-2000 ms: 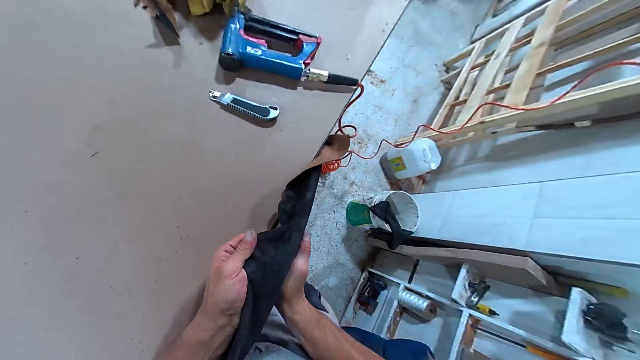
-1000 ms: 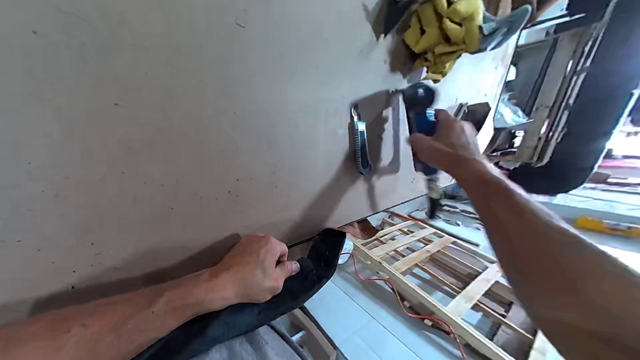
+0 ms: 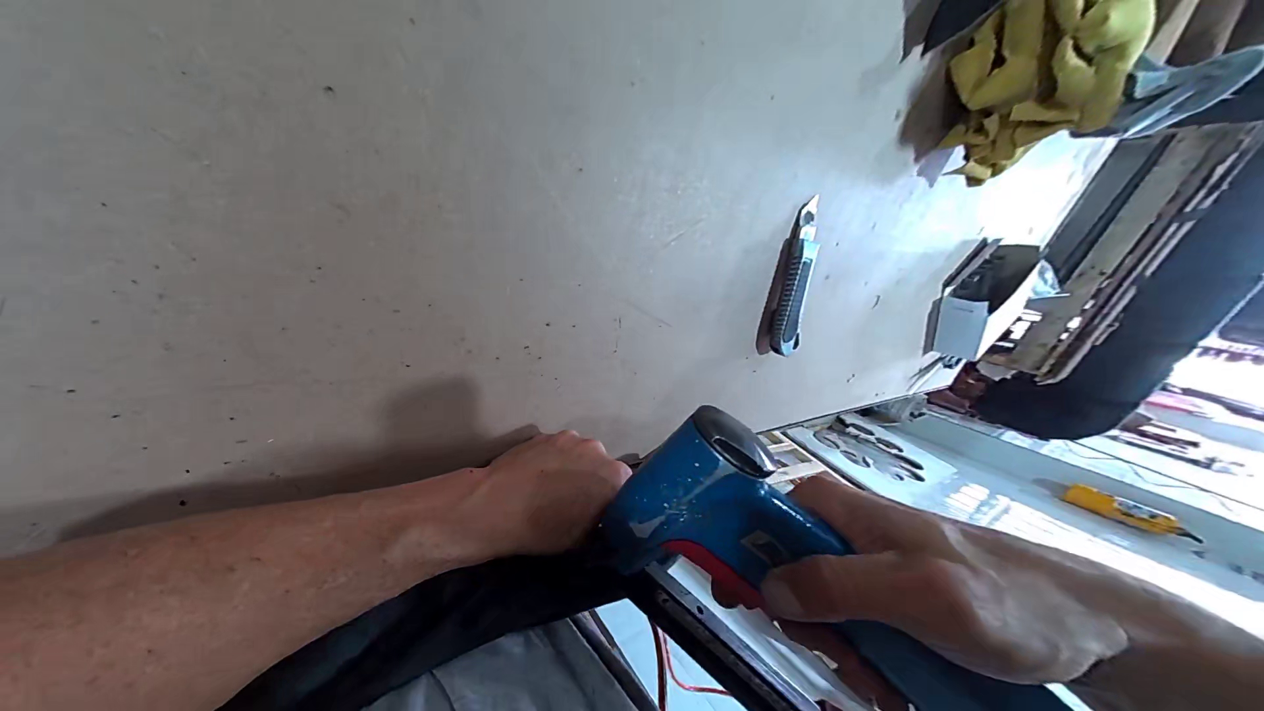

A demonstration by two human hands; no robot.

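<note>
My right hand [image 3: 908,583] grips a blue pneumatic staple gun [image 3: 681,494] with a red trigger, its nose down against the black fabric [image 3: 474,612] at the table's edge. Right beside the gun's head, my left hand [image 3: 563,489] is closed on that fabric; its fingertips are partly hidden. What lies under the fabric cannot be made out. A utility knife [image 3: 794,281] with its blade tip out rests on the pale tabletop [image 3: 395,197], up and to the right of both hands.
Yellow foam scraps [image 3: 1057,69] and a grey-blue glove [image 3: 1185,94] lie at the table's far end. Near them is a small open white box [image 3: 973,321]. A red air hose [image 3: 676,667] hangs below the edge. Beyond it, a yellow tool [image 3: 1126,509] sits on a pale surface.
My right hand, earlier on the fabric, has picked up the staple gun from the tabletop and brought it to the fabric beside my left hand. The view has turned strongly.
</note>
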